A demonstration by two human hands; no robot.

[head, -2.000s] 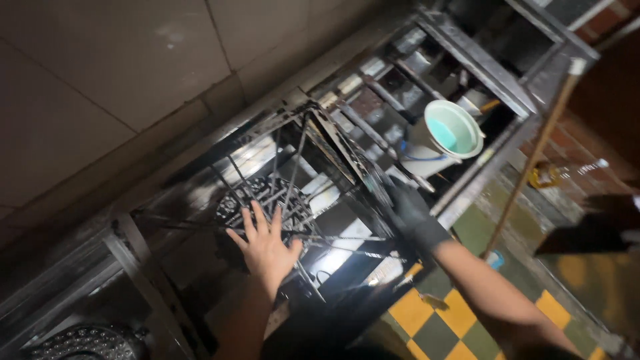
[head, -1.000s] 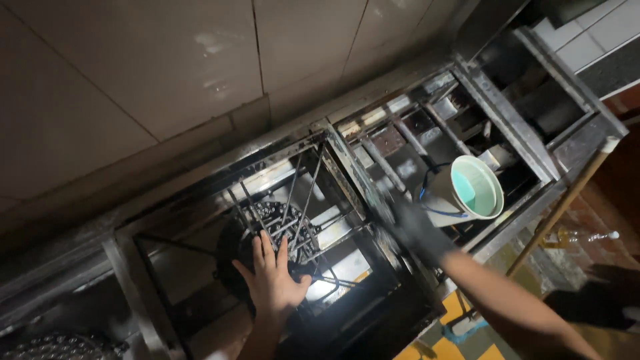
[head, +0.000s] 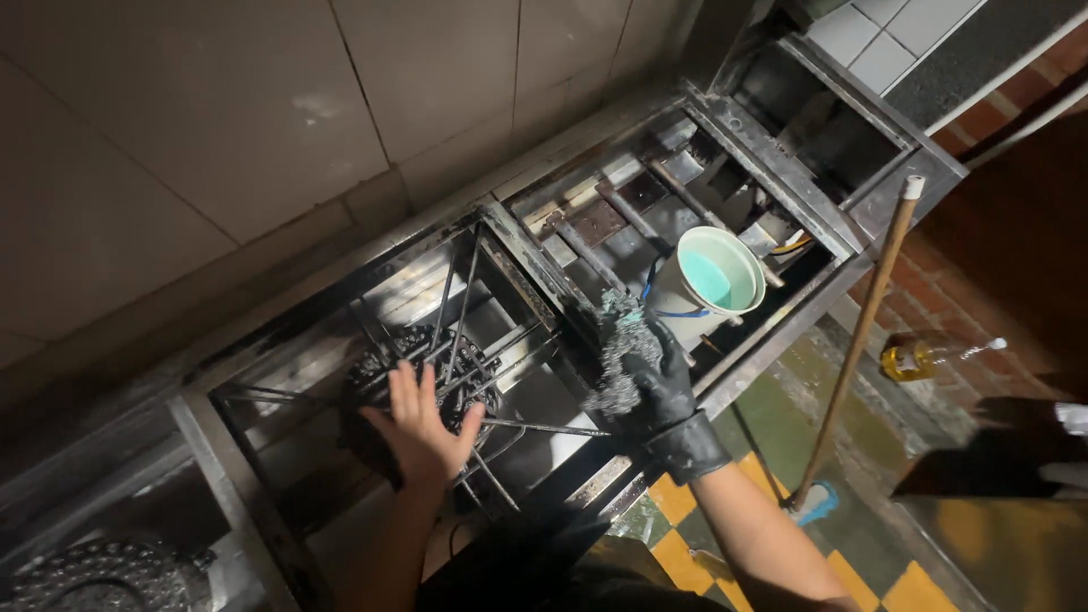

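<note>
My bare left hand (head: 425,429), fingers spread, is over a round black cast-iron burner (head: 459,361) and the thin metal rods of a pan-support grate (head: 459,297); whether it touches them I cannot tell. My right hand (head: 667,387), in a black rubber glove, holds a grey metal scouring pad (head: 627,353) with greenish suds on it, beside the metal crossbar (head: 540,268) of the stove frame. Just beyond that hand a pale plastic bucket (head: 748,268) with blue-green liquid and a blue handle stands tilted on the bars of the neighbouring bay.
A second round burner (head: 110,582) is at the lower left. Tiled wall (head: 255,110) runs behind the stove. On the right, a wooden-handled stick (head: 858,340) leans by the frame's front edge, and a clear bottle with yellow liquid (head: 909,360) lies beyond it.
My right hand has turned, so the scouring pad now shows clearly in it. My left hand stays over the burner with its fingers spread. The view has shifted somewhat.
</note>
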